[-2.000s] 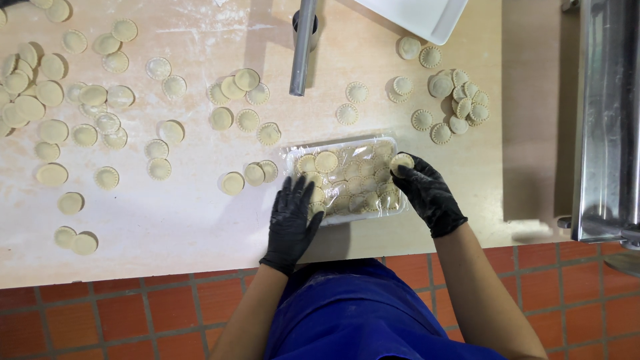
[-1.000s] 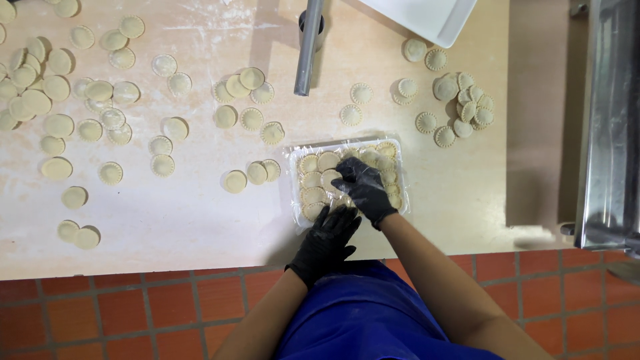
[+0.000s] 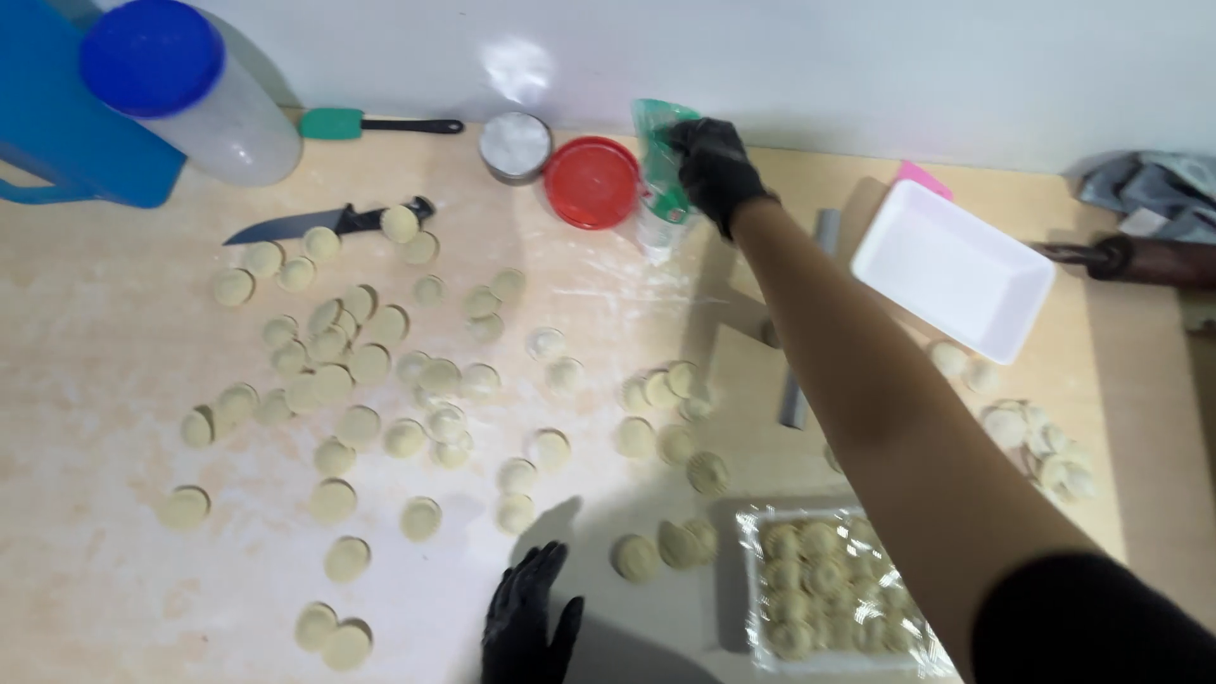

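My right hand (image 3: 717, 171), in a black glove, reaches to the back of the table, its fingers on the top of a green and clear plastic bag (image 3: 665, 204). Beside that bag lies a round red lid (image 3: 593, 183). Low in the view, my gloved left hand (image 3: 530, 617) hovers with fingers extended and holds nothing. To its right stands a tray of filled dough rounds (image 3: 817, 589) under clear plastic film, partly covered by my right arm. Many loose dough rounds (image 3: 332, 383) are scattered over the floured table (image 3: 114, 380).
A knife (image 3: 294, 226), a green spatula (image 3: 332, 123), a metal tin (image 3: 515, 147) and a blue-lidded container (image 3: 218, 114) stand or lie toward the back left. At right are a white tray (image 3: 950, 266), a rolling pin (image 3: 1154, 261), a grey cloth (image 3: 1154, 190) and a grey tube (image 3: 794, 404).
My right hand has gone from the dough tray to the bag at the back. My left hand has left the tray's edge and is now to its left. The view has shifted toward the wall.
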